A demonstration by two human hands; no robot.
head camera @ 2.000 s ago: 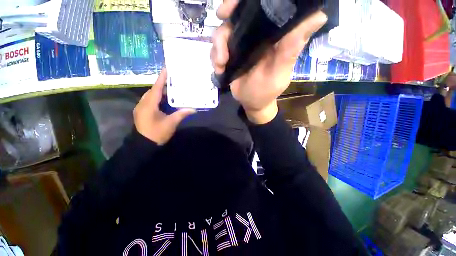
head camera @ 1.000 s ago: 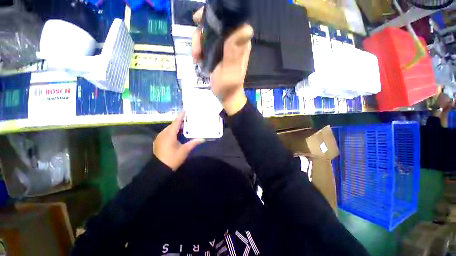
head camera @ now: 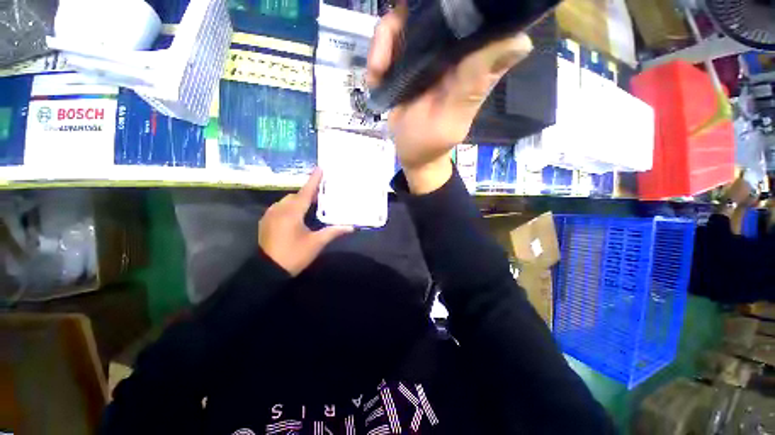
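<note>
A white plastic housing (head camera: 354, 183), a flat rounded rectangle with small corner holes, lies at the bench edge. My left hand (head camera: 293, 225) grips its left side and near edge between fingers and thumb. My right hand (head camera: 446, 102) is wrapped around a thick black electric screwdriver (head camera: 450, 47), blurred and cut off by the top of the picture. Its narrow end points down and left, above a small pale area with tiny dark pieces (head camera: 361, 100), perhaps screws, just behind the housing. Whether the tip touches anything cannot be told.
A ribbed white part (head camera: 204, 64) and Bosch packaging (head camera: 72, 123) are on the bench at left. Black panels (head camera: 518, 102), white covers (head camera: 616, 123) and a red basket (head camera: 684, 127) are at right. A blue basket (head camera: 625, 297) and open carton (head camera: 535, 255) stand below the bench. A person's dark sleeve (head camera: 731, 263) shows far right.
Over the last second the screwdriver and right hand have moved right and tilted, uncovering the small dark pieces. The left hand stays on the housing. The view has shifted.
</note>
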